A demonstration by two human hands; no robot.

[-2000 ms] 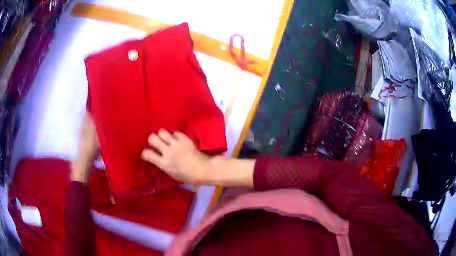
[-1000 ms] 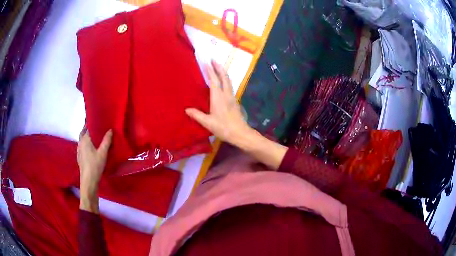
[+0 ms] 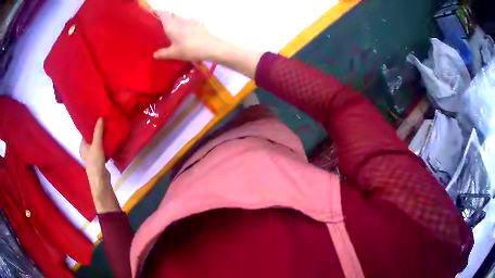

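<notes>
A folded red cardigan [image 3: 116, 49] lies at the upper left, tilted, with a gold button [image 3: 71, 30] near its far left. A clear bag [image 3: 153, 113] with white glare lines shows along its near edge; how far it covers the cardigan is unclear. My left hand [image 3: 96, 163] grips the near left edge, thumb on top, some fingers hidden. My right hand [image 3: 187, 40] rests at the right edge with thumb and fingers apart.
Another red cardigan [image 3: 27, 146] is spread at the left, with a white tag [image 3: 2, 148] cut by the picture's edge. Yellow tape [image 3: 309, 30] edges the white table. Beyond is a dark green surface [image 3: 347, 51]. Clear and whitish bags [image 3: 448, 70] lie at the far right.
The view has turned and shifted. The folded cardigan now sits further up and left in the picture, more tilted. My right hand has moved up along its right side; my left hand stays at the near left edge.
</notes>
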